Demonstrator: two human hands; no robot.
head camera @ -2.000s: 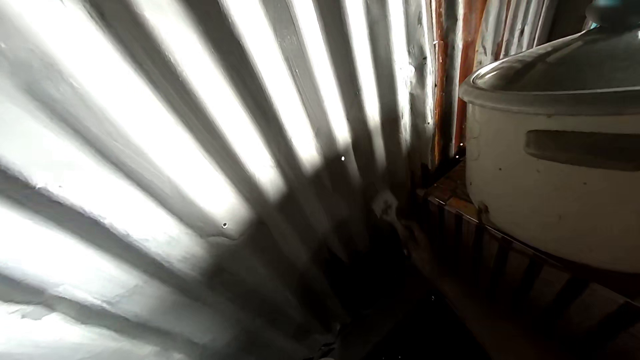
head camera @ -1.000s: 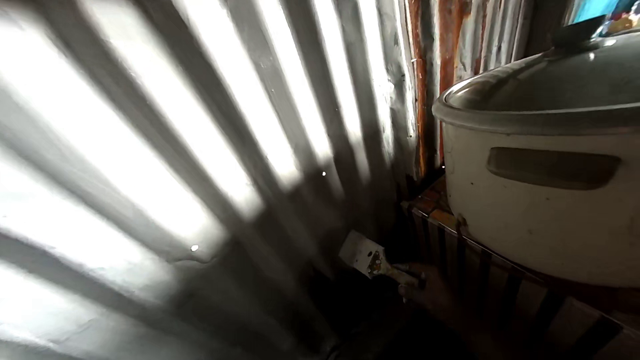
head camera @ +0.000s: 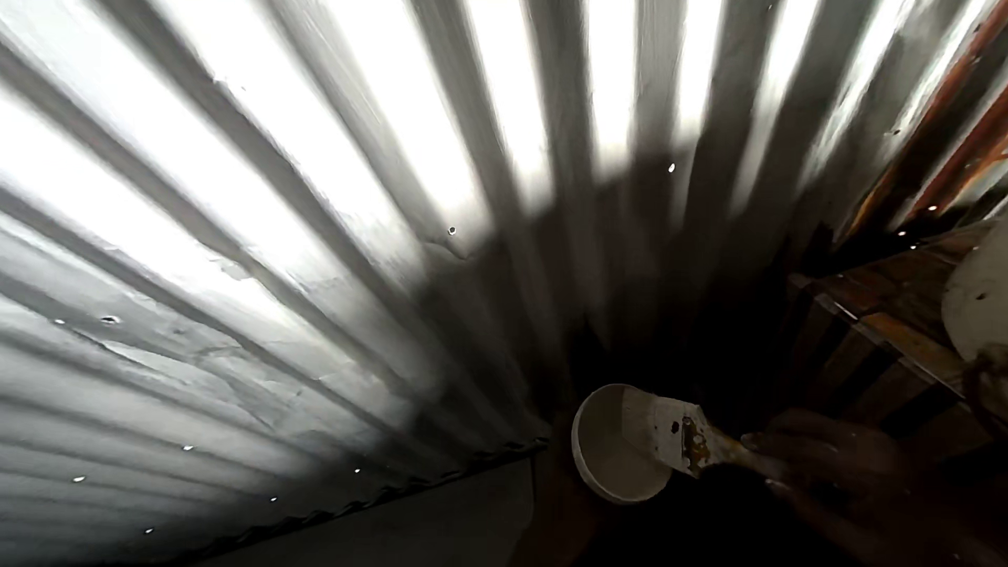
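Note:
My right hand (head camera: 835,465), at the lower right and in deep shadow, grips the handle of a paintbrush (head camera: 681,433) with a stained, light-coloured ferrule. The brush's bristle end reaches over the rim and into a round white container (head camera: 618,472). Under and beside that container my left hand (head camera: 563,500) is a dim shape at the bottom; it appears to hold the container, with the fingers hidden in darkness. A corrugated metal wall (head camera: 378,197) fills most of the view, brightly lit above and dark below, with small holes in it.
To the right stands a wooden slatted shelf (head camera: 906,339) with the edge of a pale pot (head camera: 980,291) on it. Rust-coloured streaks (head camera: 957,134) mark the metal at the upper right. A pale flat surface (head camera: 394,524) lies below the wall's wavy lower edge.
The view has swung left and down, so the lidded pot is mostly out of frame. The brush, earlier against the dark wall, is now in the white container, which has come into sight.

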